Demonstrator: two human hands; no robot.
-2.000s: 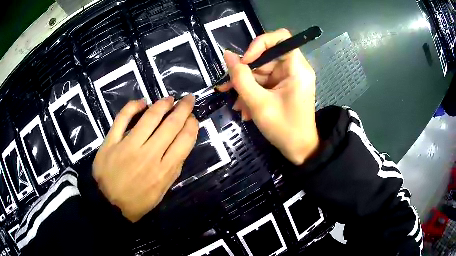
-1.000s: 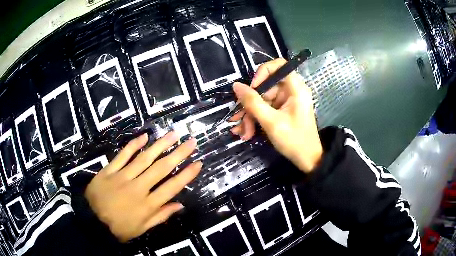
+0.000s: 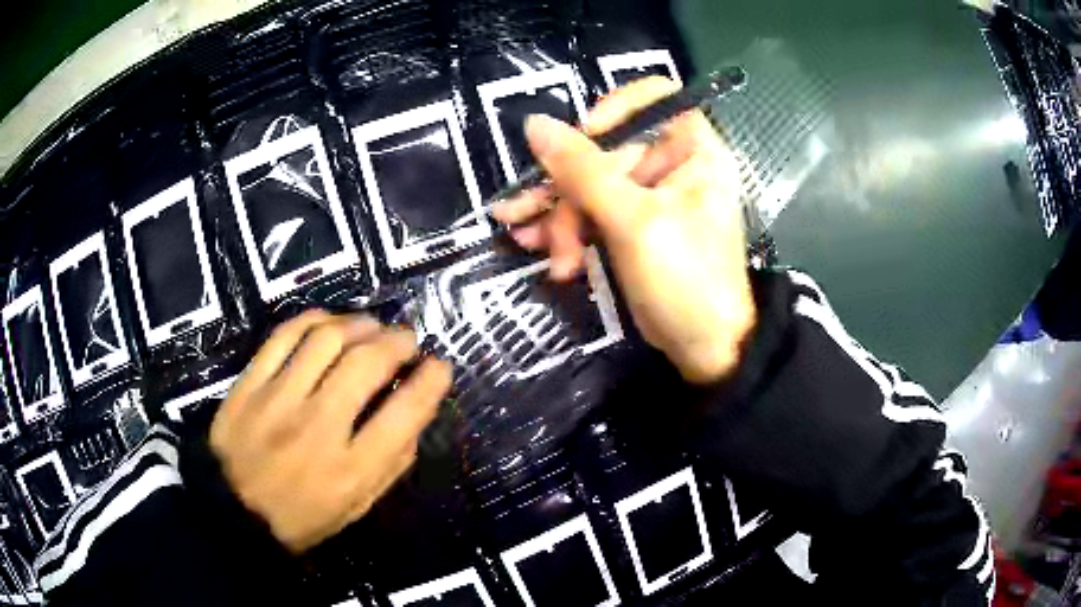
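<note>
My right hand (image 3: 652, 225) holds the slim black tweezers (image 3: 646, 119). Their tip is over the bottom white border of a white-bordered glass panel (image 3: 421, 184) in the upper row; whether it touches, I cannot tell. My left hand (image 3: 326, 421) is left of centre, fingers slightly curled and blurred, over the black tray. I see nothing held in it. A clear sheet with rows of small pale dashes (image 3: 504, 326) lies between my hands, over a sideways white-bordered panel (image 3: 608, 302). Any small piece at the tweezer tip is too blurred to tell.
The glossy black blister tray (image 3: 391, 48) holds more panels, including a lower row (image 3: 664, 534). Another clear dashed sheet (image 3: 776, 131) lies on the green bench (image 3: 901, 178), right of the tray. More black trays (image 3: 1037, 95) stand at the far right.
From one second ago, the tweezer tip has moved up and left, from the dashed sheet to an upper panel's border. My left fingers have drawn together. Two seconds ago both hands were at an upper panel's border.
</note>
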